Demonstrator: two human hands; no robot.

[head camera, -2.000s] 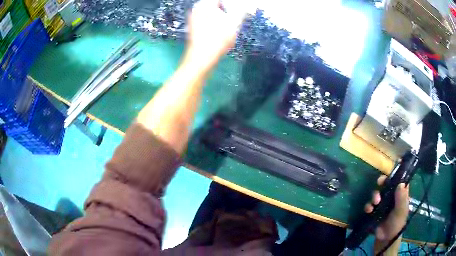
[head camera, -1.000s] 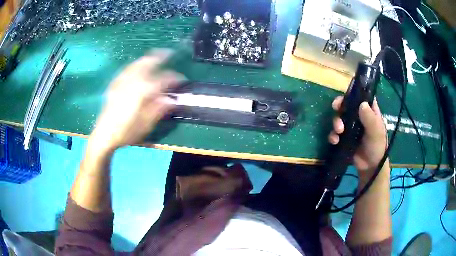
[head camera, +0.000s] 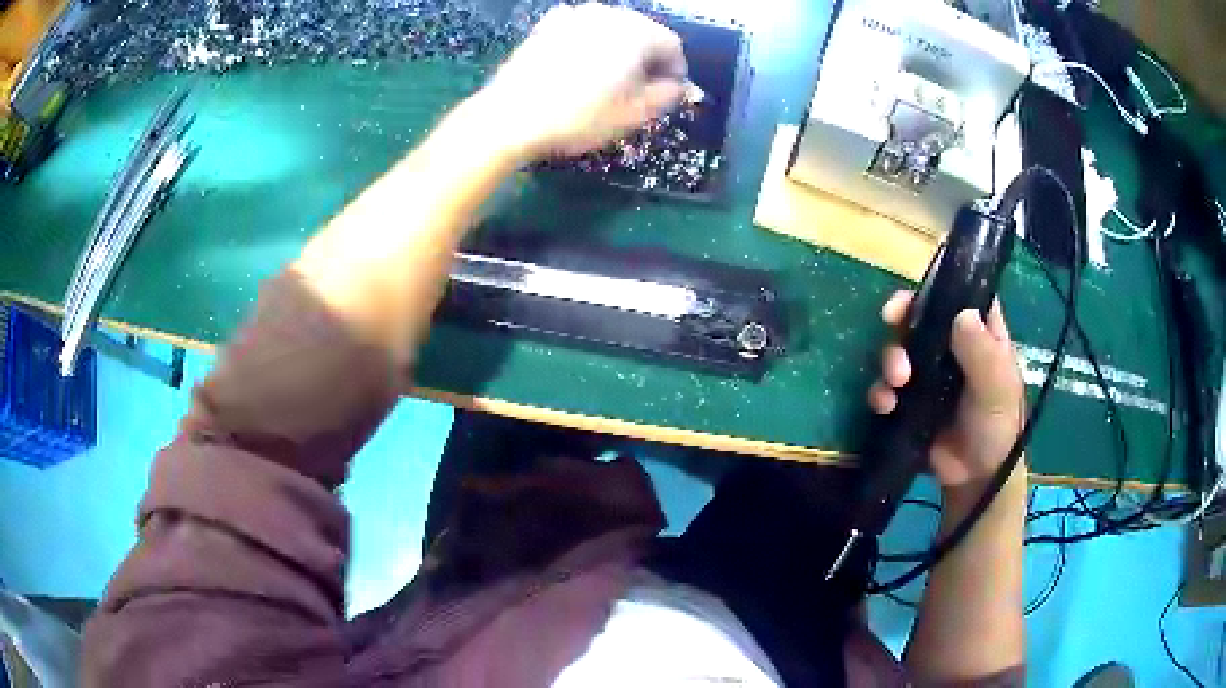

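My left hand (head camera: 592, 83) is over the black parts tray (head camera: 722, 83), its fingertips pinched together with a small shiny fitting (head camera: 692, 94) showing at them. More shiny fittings (head camera: 659, 159) lie in the tray below. My right hand (head camera: 957, 383) holds the black corded electric screwdriver (head camera: 941, 323), its silver bit pointing down towards my lap. The black jig (head camera: 645, 339) lies flat in front of me with a pale strip (head camera: 578, 282) in its groove; my left forearm hides the jig's left end.
The white screw feeder (head camera: 874, 114) stands on a tan base (head camera: 820, 202) right of the tray. Finished-looking grey strips (head camera: 121, 242) lie at the left bench edge. Small dark parts (head camera: 269, 38) heap along the back. Black cables (head camera: 1076, 504) hang at right; a blue crate (head camera: 47, 390) is below left.
A pale strip now lies in the groove that was bare two seconds ago. My left hand has moved from the jig to the parts tray. My right hand keeps hold of the screwdriver.
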